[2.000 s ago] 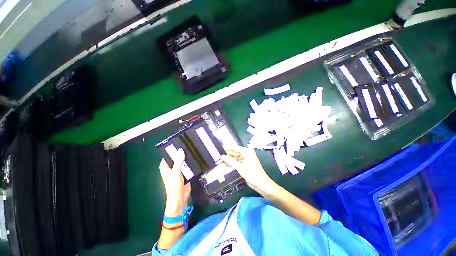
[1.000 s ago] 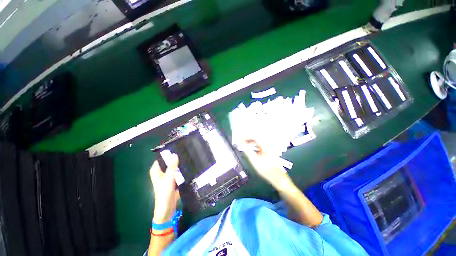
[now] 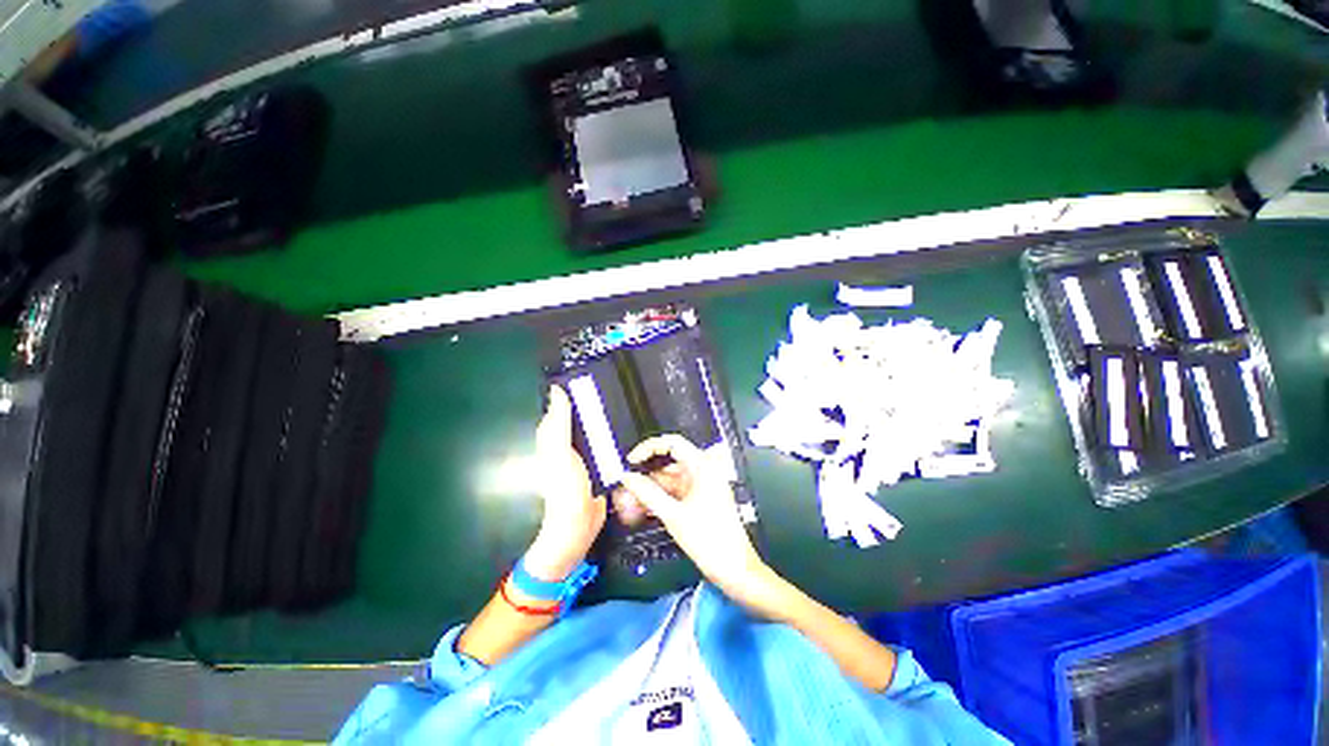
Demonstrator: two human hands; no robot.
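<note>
A black battery pack [image 3: 636, 401] lies over the open tablet unit [image 3: 640, 548] on the green mat. One white strip shows on its left part; no white strip shows on its right part. My left hand [image 3: 569, 488] holds the battery pack's left edge. My right hand [image 3: 691, 503] is at the pack's lower middle, thumb and finger pinched near the lower end of the white strip; whether they grip it cannot be told. The tablet's circuit board shows above the pack. A pile of white release liners [image 3: 882, 401] lies to the right.
A clear tray [image 3: 1106, 487] with several striped batteries is at the right. A blue bin [image 3: 1006, 656] is at lower right. Black units [image 3: 204, 452] stand stacked at left. Beyond a white rail [image 3: 729, 262], a tablet unit [image 3: 631, 150] lies on the belt. A person's sleeve [image 3: 1290, 153] is at upper right.
My right hand has moved left from the liner pile back to the battery pack. The pack, tilted up in my left hand before, now lies flatter over the tablet. The camera view has turned.
</note>
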